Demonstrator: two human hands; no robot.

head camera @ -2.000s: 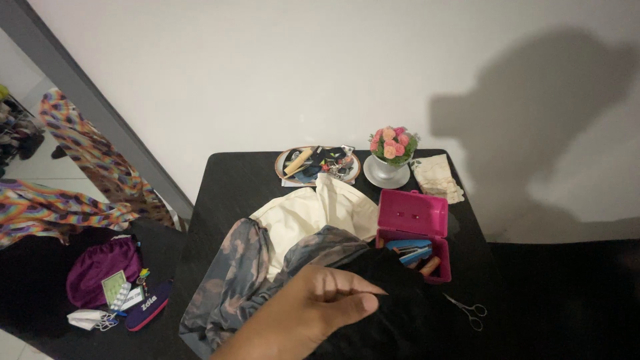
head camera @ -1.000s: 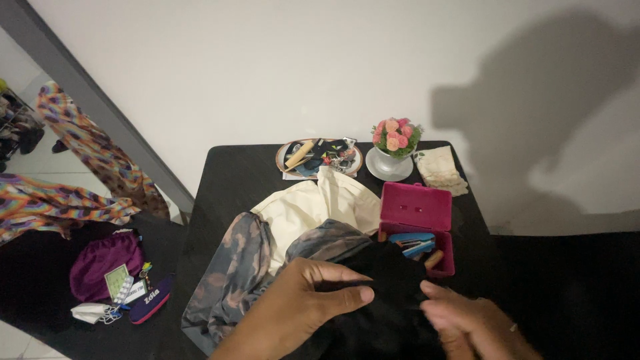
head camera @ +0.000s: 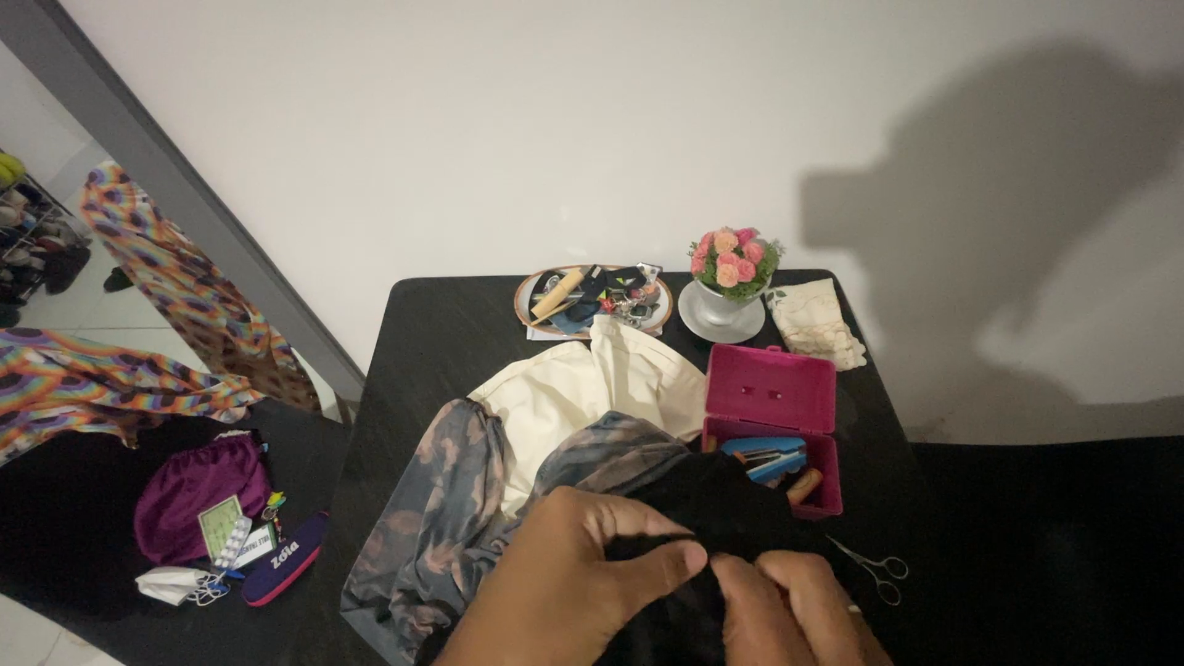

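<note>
Near the bottom centre, my left hand (head camera: 601,564) pinches black fabric (head camera: 731,490) between thumb and forefinger. My right hand (head camera: 795,601) meets it fingertip to fingertip, its fingers bent at the same spot; whether it holds thread, a needle or cloth is too small to tell. A patterned grey-blue cloth (head camera: 430,518) and a cream cloth (head camera: 546,388) lie beyond the hands. Just behind the black fabric stands an open magenta plastic box (head camera: 770,388) with a blue tool (head camera: 768,458) in it. Small metal scissors (head camera: 869,564) lie right of my right hand.
Along the table's (head camera: 435,319) back edge are an oval tray of small items (head camera: 592,301), a potted bunch of artificial-looking flowers (head camera: 731,268) on a saucer, and a folded pale cloth (head camera: 814,319). A purple pouch (head camera: 199,499) and a zipped case (head camera: 287,560) lie at left.
My right hand, out of view two seconds ago, has come in from the lower right and moved left to my left hand's fingertips.
</note>
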